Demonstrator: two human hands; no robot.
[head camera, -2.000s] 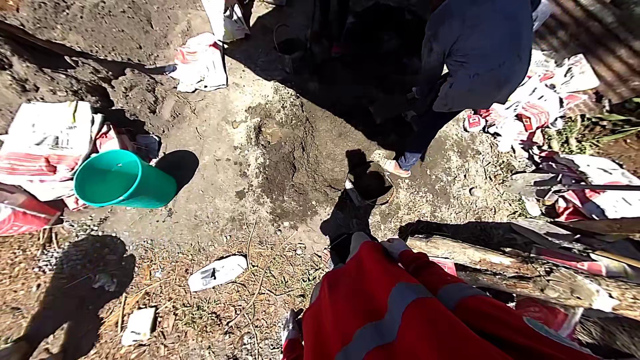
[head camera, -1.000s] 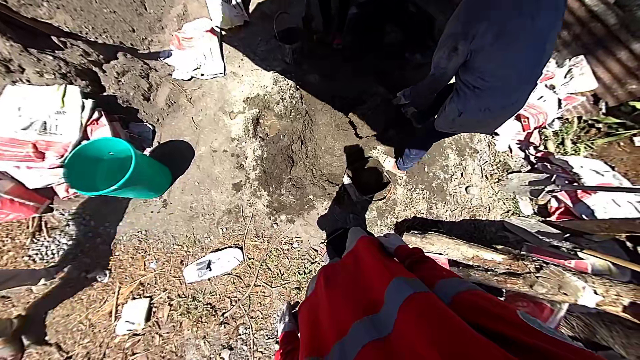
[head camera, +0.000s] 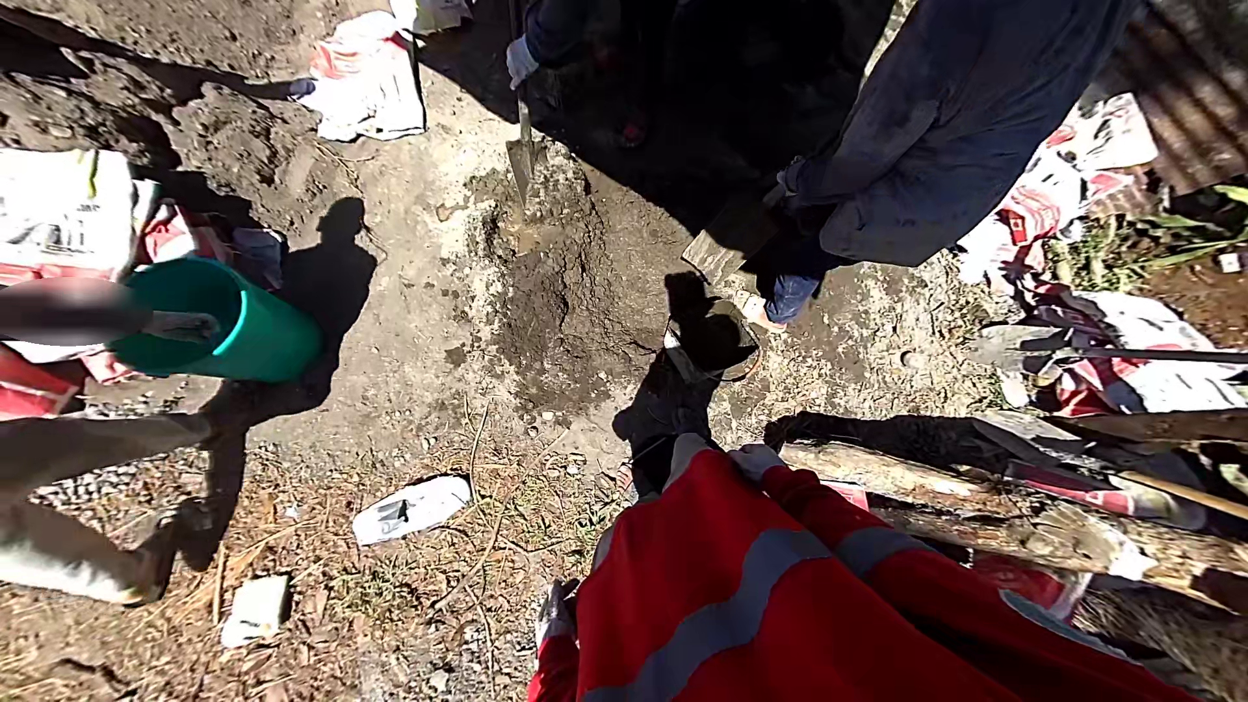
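Observation:
In the head view, my left hand (head camera: 553, 616), in a pale glove, hangs beside the red jacket at the bottom. My right hand (head camera: 756, 460), also gloved, is by the jacket's front hem; its fingers are too small to read. Neither hand shows a held thing. Just beyond my right hand, a dark bucket (head camera: 717, 343) with a wire handle stands on the ground, partly in shadow. A patch of wet mix (head camera: 585, 283) spreads past it. A shovel (head camera: 523, 161) has its blade in the mix, its shaft in a person's gloved hand. A bent-over co-worker's gloved hand is at a flat board (head camera: 731, 239).
At left, a person's arm reaches to a teal bucket (head camera: 278, 331). Printed sacks (head camera: 63, 214) lie behind it, more sacks (head camera: 1033, 214) at right. Logs (head camera: 1053, 526) and another shovel (head camera: 1024, 346) lie to my right. A white container (head camera: 414, 509) lies on dry grass.
A person has come in at left to the teal bucket. A shovel and a gloved hand now show at the top. The flat board by the co-worker has come into the light.

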